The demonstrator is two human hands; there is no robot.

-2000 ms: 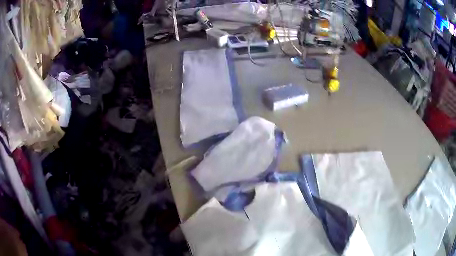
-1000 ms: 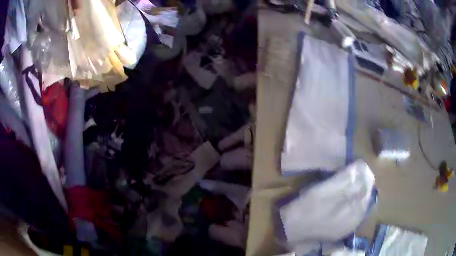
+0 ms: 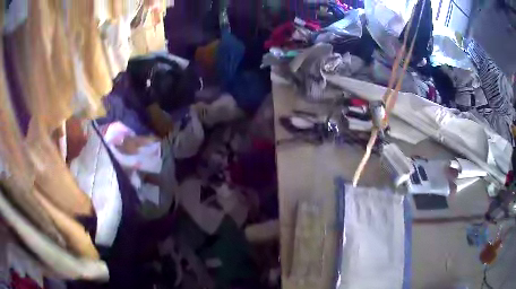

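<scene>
Neither of my hands is in the picture. The nearest work in front of me is a long blue cloth stack with white marker paper (image 3: 374,240) on top. It lies on the beige table (image 3: 447,245), with blue edges showing on both sides, and the picture's bottom edge cuts it off. A cream-yellow band or cord (image 3: 366,155) hangs from above and reaches down to the stack's top edge.
Heaped scraps (image 3: 215,197) fill the dark floor left of the table. Tan paper or cloth pieces (image 3: 62,62) hang at the left. A white-grey block (image 3: 396,162), papers (image 3: 433,175) and an orange object (image 3: 490,251) lie on the table. Heaped cloth (image 3: 362,34) stands behind.
The view has swung left and then up. The curved stack, the body panels and the small blue-and-white block have left the picture; the table's far end and hanging band now show.
</scene>
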